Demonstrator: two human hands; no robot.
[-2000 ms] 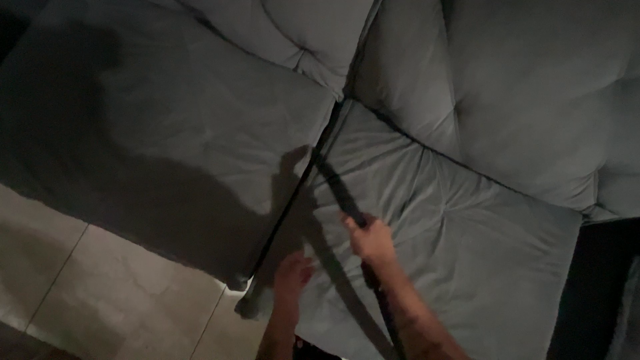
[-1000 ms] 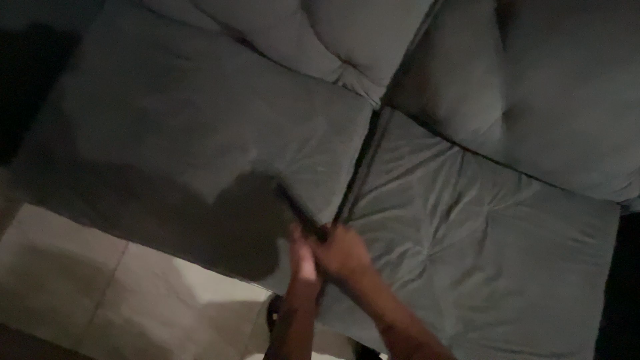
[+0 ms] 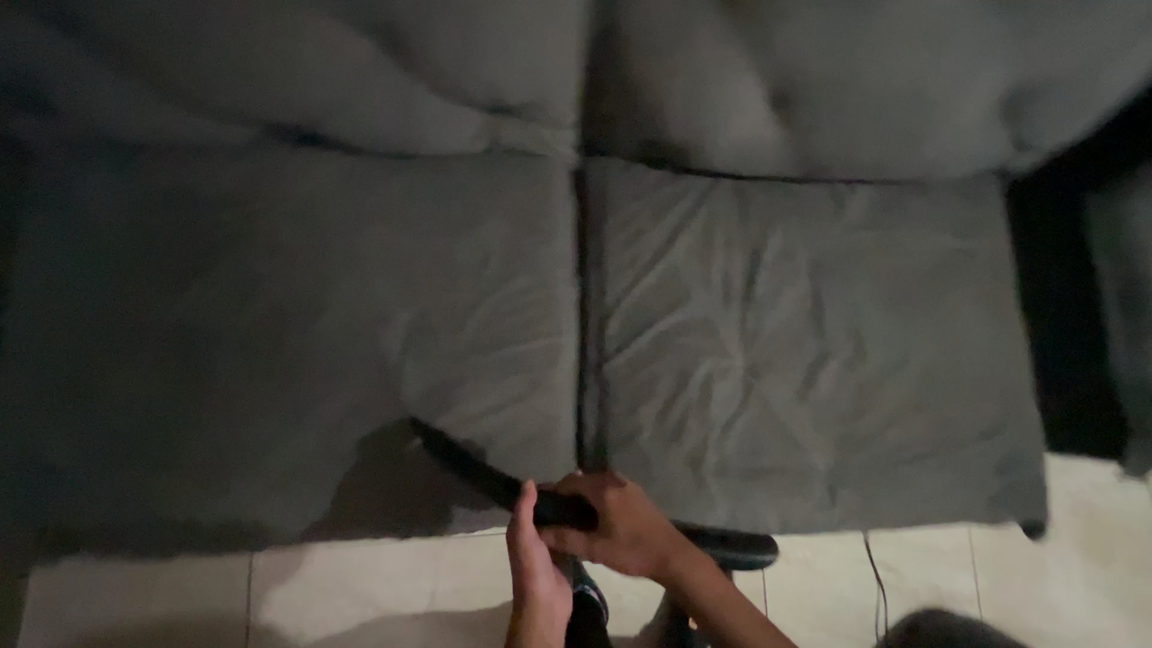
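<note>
A black wand or tube [image 3: 472,470], probably a vacuum cleaner's, lies in my right hand [image 3: 621,522], whose fingers are closed around it. Its narrow tip points up and left over the left grey seat cushion [image 3: 297,315] of a sofa. My left hand [image 3: 533,549] is upright against the wand, thumb raised beside it; whether its fingers grip the wand cannot be told. Both hands are at the sofa's front edge, near the lower end of the dark gap between the left cushion and the wrinkled right seat cushion [image 3: 810,360].
Padded grey back cushions [image 3: 810,81] rise behind the seats. Below the front edge is a pale tiled floor [image 3: 360,594], with a thin dark cable [image 3: 877,576] at the right. A dark rounded object [image 3: 945,630] stands at the bottom right. My feet show beneath my hands.
Two seconds ago the wand's tip was at the gap between the cushions; now it is over the left cushion's front. My left hand, apart from the wand then, is now against it. The view has shifted.
</note>
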